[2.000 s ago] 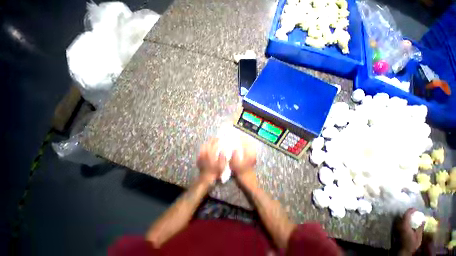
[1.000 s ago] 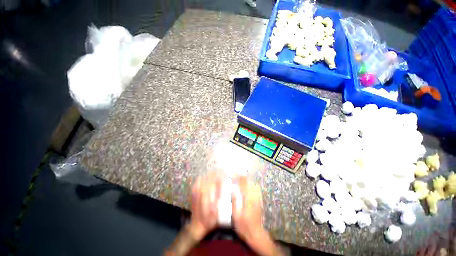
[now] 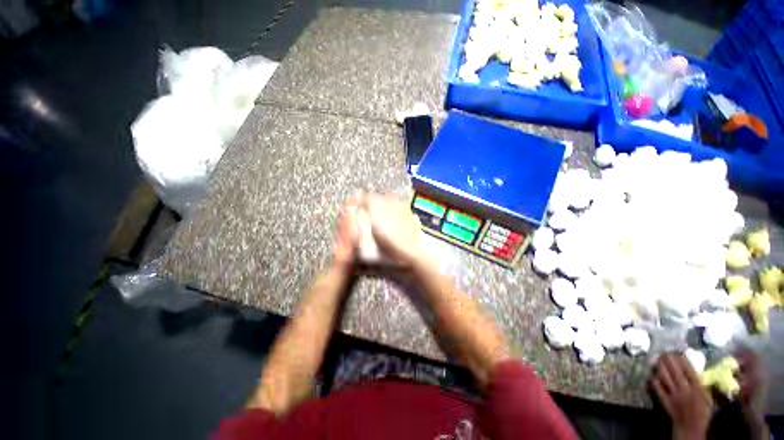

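My left hand (image 3: pixel 347 234) and my right hand (image 3: pixel 391 227) are close together over the tabletop, left of the scale's front panel. A white clay lump (image 3: pixel 367 242) is pressed between the palms, mostly hidden by them. The digital scale (image 3: pixel 490 163) has a bare blue plate with small white specks and lit green displays. A large heap of white clay portions (image 3: pixel 645 232) lies right of the scale.
A smartphone (image 3: pixel 418 141) lies by the scale's left side. A blue tray (image 3: pixel 533 101) of cream pieces and a second blue bin (image 3: pixel 679 142) stand behind. Another person's hands (image 3: pixel 683 387) hold a yellowish piece (image 3: pixel 722 376) at lower right. Clear bags (image 3: pixel 180 137) are at left.
My hands have moved forward, away from my body, and closed together around the white clay. Another person's hands have come in at the lower right with a yellowish piece.
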